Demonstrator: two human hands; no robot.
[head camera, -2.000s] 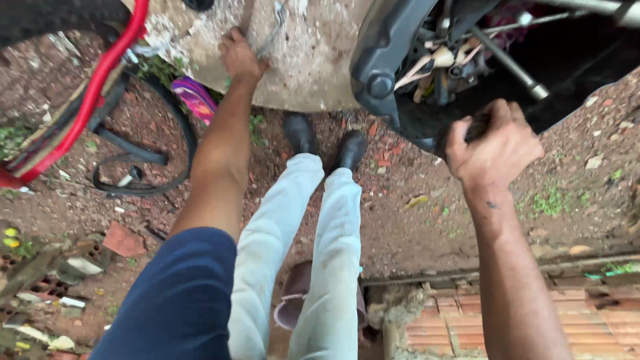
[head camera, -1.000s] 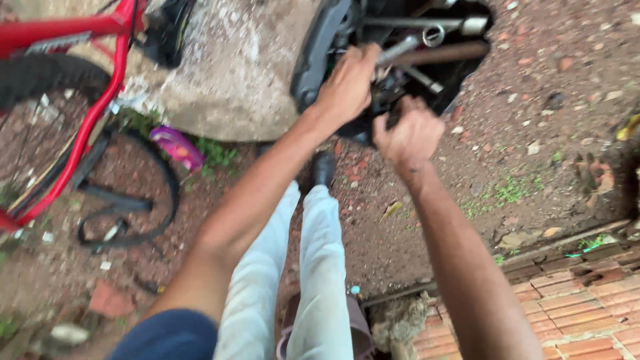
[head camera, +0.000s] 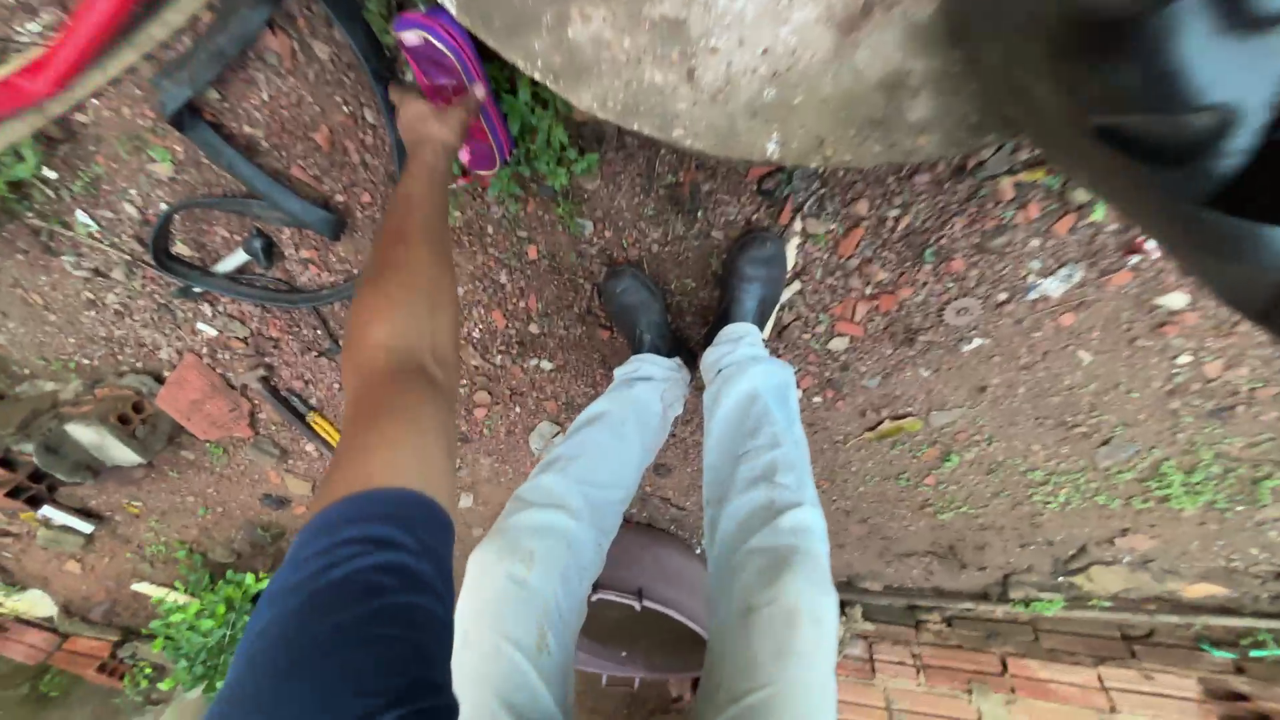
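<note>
My left hand (head camera: 432, 115) reaches down onto a purple and pink zippered pouch (head camera: 440, 52) at the upper left, its fingers over the pouch's side. The pouch lies beside green weeds at the edge of a concrete slab (head camera: 760, 70). Whether the fingers have closed on it cannot be made out. My right hand is out of the frame. A dark container (head camera: 1150, 150), blurred, fills the upper right corner; its contents are hidden.
A black rubber inner tube (head camera: 250, 185) lies left of my arm, near a red bicycle frame (head camera: 70, 60). A hammer (head camera: 290, 410), brick pieces (head camera: 205, 398) and weeds are at lower left. Behind my boots (head camera: 750, 275) is a purplish plastic tub (head camera: 650, 570); stacked bricks (head camera: 1000, 680) line the lower right.
My left hand has gone from the tools in the dark container over to the purple pouch. My right hand, at the container before, has left the view.
</note>
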